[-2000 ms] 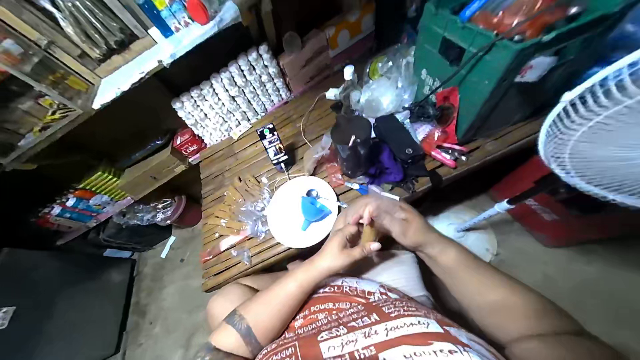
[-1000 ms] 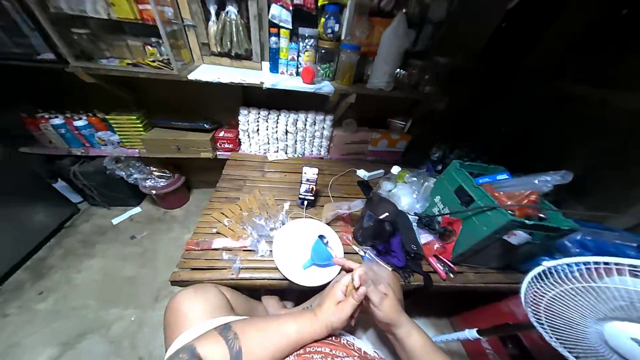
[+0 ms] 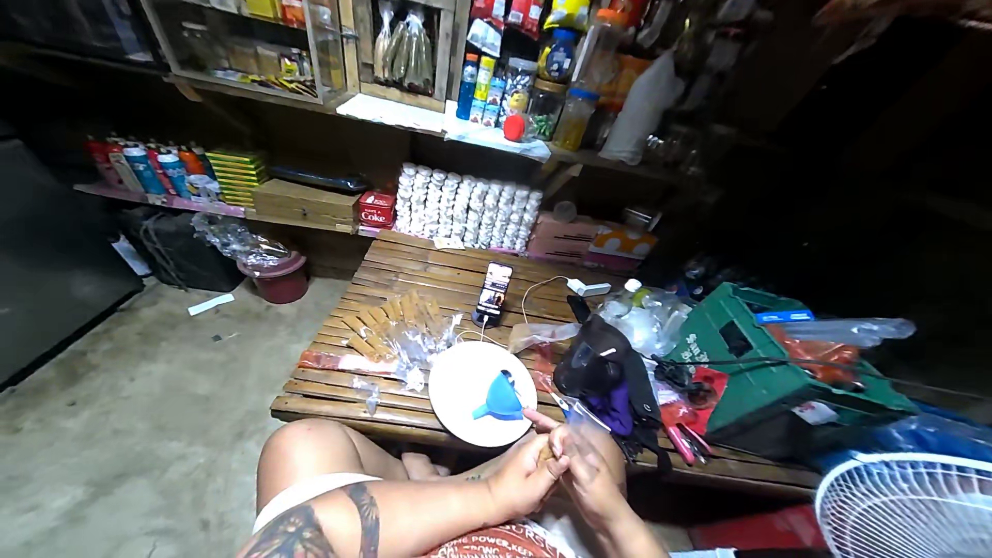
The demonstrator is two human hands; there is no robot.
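Observation:
My left hand [image 3: 527, 474] is closed around a small brown packet [image 3: 548, 452], partly hidden by the fingers. Against it, my right hand [image 3: 585, 465] touches the same packet with its fingers. Just beyond both hands lies a white round plate or lid [image 3: 453, 395] with a blue plastic funnel [image 3: 500, 399] on it. Many slim clear packets with brown filling [image 3: 387, 318] are spread to the plate's left on the slatted bamboo table [image 3: 418, 267]. A phone [image 3: 494, 291] stands upright behind the plate, a cable at its base.
A black and purple bag [image 3: 612, 380], pink-handled tool [image 3: 682, 443] and green plastic crate [image 3: 721, 325] crowd the table's right side. A white fan [image 3: 907, 504] stands at the lower right. Shelves with jars [image 3: 546, 108] and stacked white-wrapped goods [image 3: 465, 205] line the back; a dark red bucket [image 3: 280, 279] is at left.
The view has swung strongly since two seconds ago. My hands stay together around the small brown thing, with their fingers shifted. The funnel remains on the white plate.

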